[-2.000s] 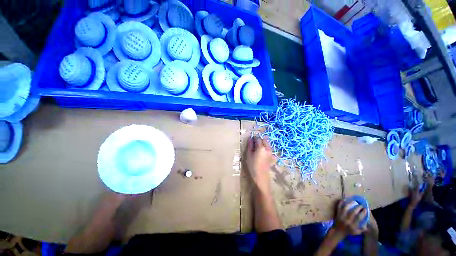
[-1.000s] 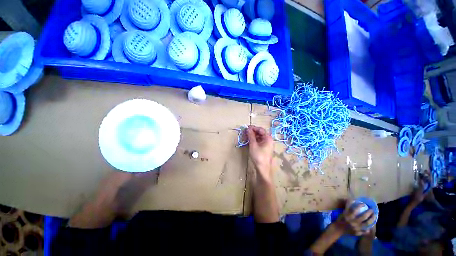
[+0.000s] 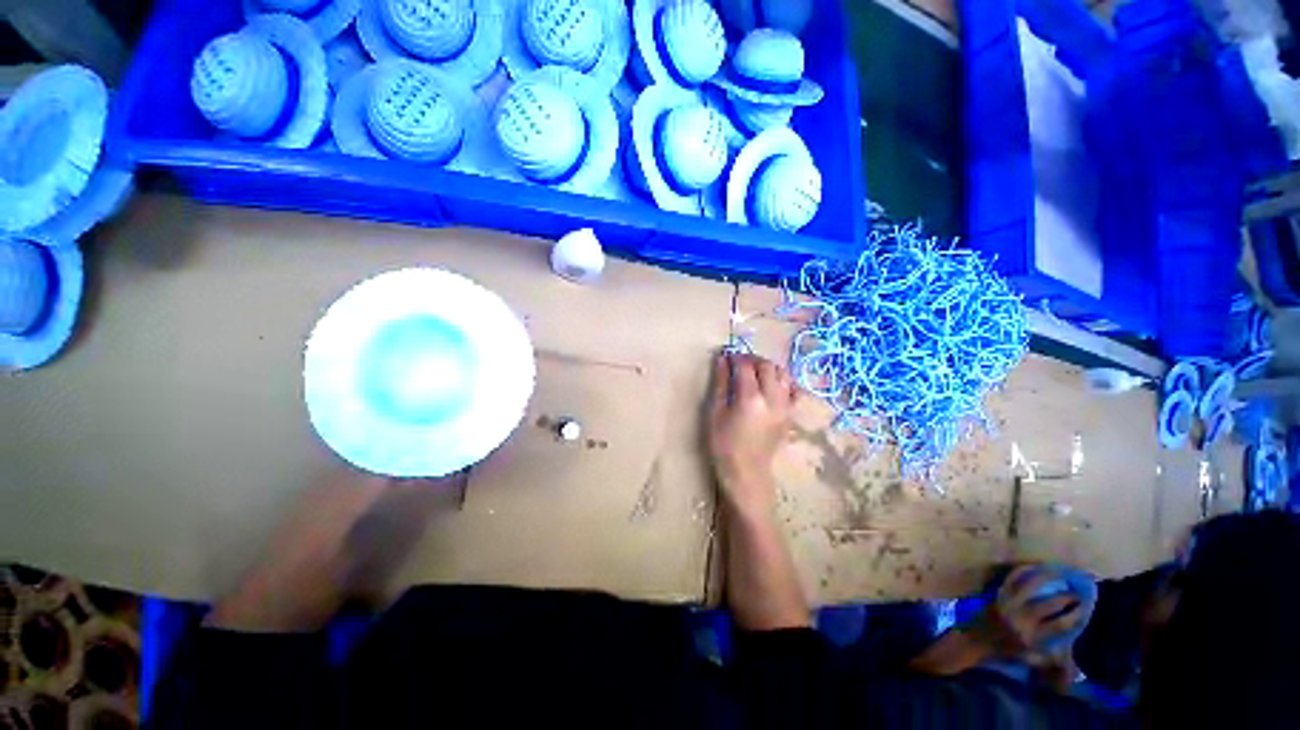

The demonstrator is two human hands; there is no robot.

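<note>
An upturned light-blue hat (image 3: 421,371) shows its pale brim and hollow crown at centre left. My left hand (image 3: 374,496) is at its lower rim and appears to hold it; the fingers are hidden by the brim. My right hand (image 3: 749,399) is at the left edge of the tangled blue cord pile (image 3: 912,342), fingers closed together. A bit of light-blue cord (image 3: 737,345) shows at its fingertips. A white glue bottle (image 3: 578,255) stands by the tray edge. A small white dot (image 3: 569,429) lies right of the hat.
A blue tray (image 3: 485,221) of domed hats spans the back of the cardboard-covered bench (image 3: 171,428). More hats (image 3: 50,157) are at far left. A second blue tote (image 3: 998,171) stands back right. Another person's hands (image 3: 1038,613) hold a hat at lower right; a dark head is beside them.
The view has shifted, moving the bench slightly up and right in the picture. My right hand's cord loop, seen a second ago, is now mostly hidden. A dark head has entered at lower right.
</note>
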